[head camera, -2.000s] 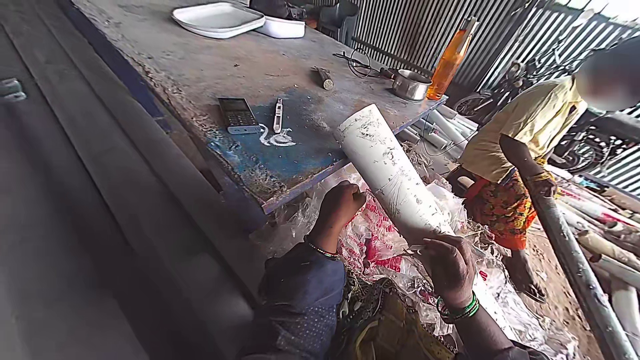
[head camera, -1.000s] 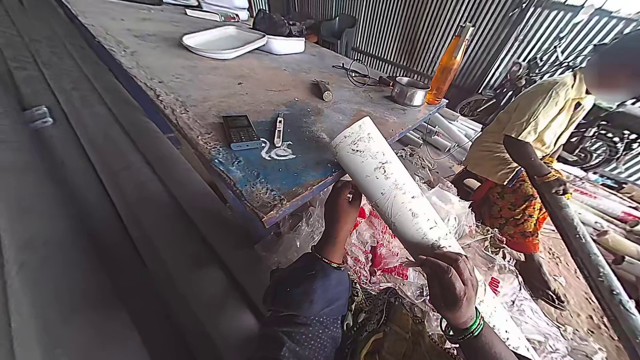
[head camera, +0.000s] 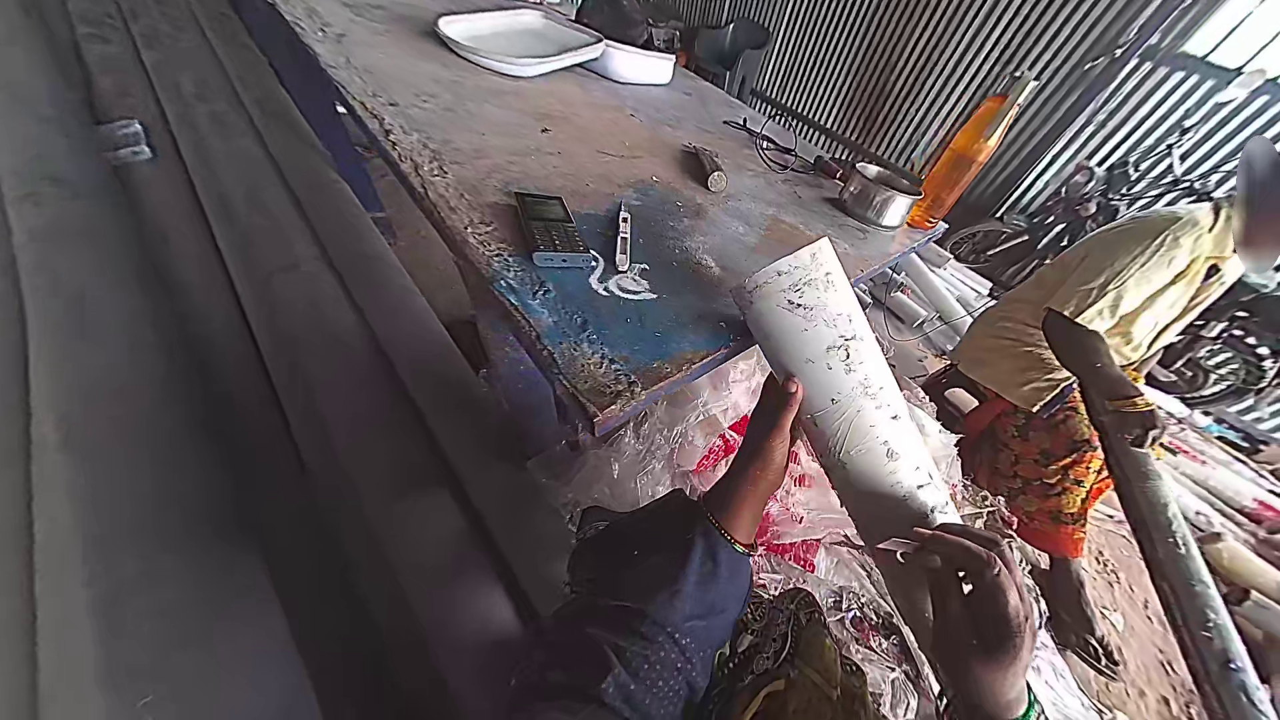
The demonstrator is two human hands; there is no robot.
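A white, dirt-marked cylindrical roll (head camera: 850,390) leans with its upper end at the corner of a worn blue-painted table (head camera: 650,340). My left hand (head camera: 765,440) is against the roll's left side, thumb up, its other fingers mostly hidden. Lower down, my right hand (head camera: 975,600) is closed on a small thin pale blade-like piece (head camera: 897,545) beside the roll's surface. On the table lie a keypad phone (head camera: 552,230) and a small white-handled cutter or similar tool (head camera: 623,238), with white string (head camera: 625,290) by it.
Crumpled clear plastic wrap with red print (head camera: 650,450) lies beneath the roll. The table also bears a shallow tray (head camera: 520,40), a short wooden piece (head camera: 706,167), a steel pot (head camera: 880,195) and an orange bottle (head camera: 970,150). At right a person (head camera: 1090,300) holds a long pole (head camera: 1180,560).
My right hand has lifted its grip from around the roll's lower part, and a thin pale piece now shows at its fingertips. My left hand has moved from the table corner onto the roll's side.
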